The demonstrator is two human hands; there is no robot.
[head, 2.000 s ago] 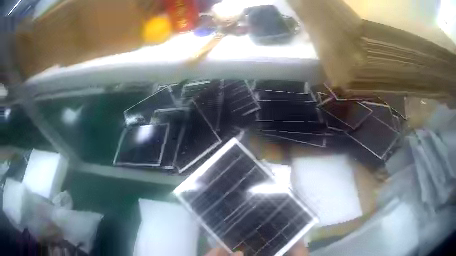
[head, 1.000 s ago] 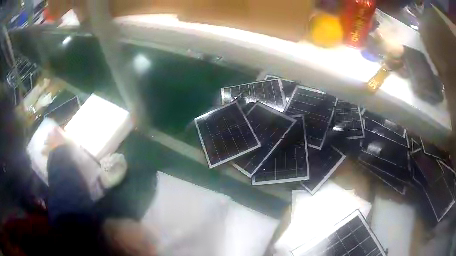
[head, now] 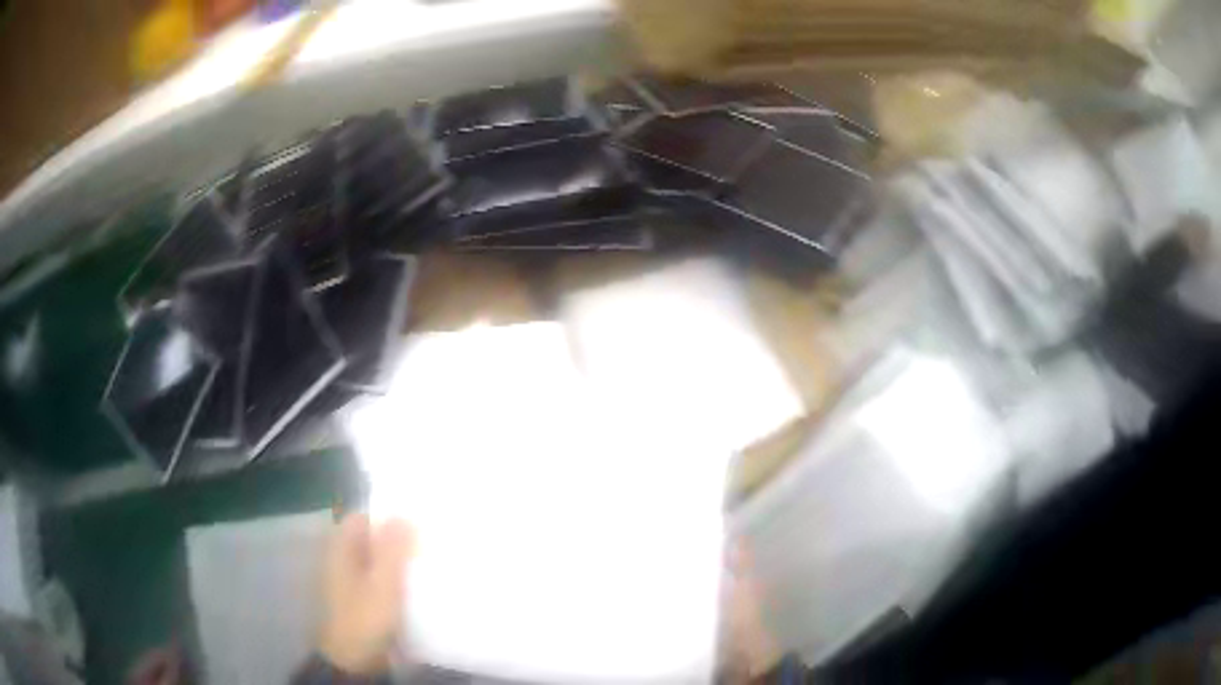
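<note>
A glaring white rectangle (head: 562,535), a sleeve or packet, lies low in the centre between my hands. My left hand (head: 364,589) grips its left edge. My right hand (head: 747,618), blurred and partly cut off, is at its right edge. The glare hides whether a panel is inside. Another white sheet (head: 676,335) lies just behind it on brown board. A heap of glossy black panels (head: 288,201) with white borders lies beyond, with a dark reddish panel (head: 696,145) at its right. A flat white sheet (head: 261,589) lies left of my left hand.
White packets (head: 1011,248) pile at the right, beside a person's dark sleeve (head: 1165,315). A large pale packet (head: 870,502) lies right of my right hand. The white shelf (head: 402,60) crosses the back, with tan cardboard (head: 870,40). The green bench top (head: 114,562) shows at left.
The view has swung back to the right. The gridded black panel face seen low in front earlier no longer shows; a glaring white rectangle is now between both hands.
</note>
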